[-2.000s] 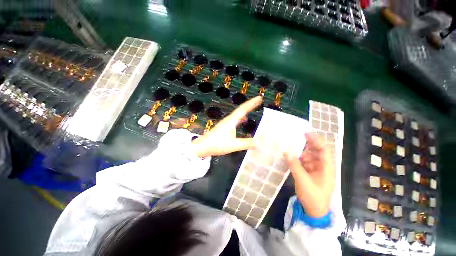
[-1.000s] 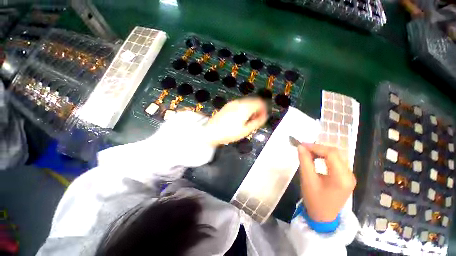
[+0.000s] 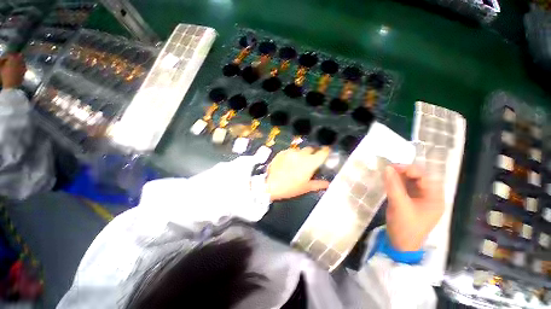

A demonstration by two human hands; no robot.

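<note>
A clear tray of black round modules with gold tails lies in front of me. Several white squares show on its nearest row. My left hand is over the tray's near edge, fingers apart, with nothing seen in it; its fingertips are near the modules. A pale gridded pad sheet slants between my hands, with a blank white part at its far end. My right hand has thumb and finger close together at the sheet's right edge; blur hides whether they grip anything.
Pad sheet stacks lie left and right of the tray. A tray of padded modules is at far right, shiny trays at left. Another worker's hand is at the left edge, above a blue bin.
The view has shifted, moving the scene right. My left hand has opened from curled fingers and more white squares show. The small dark piece at my right fingertips is no longer visible.
</note>
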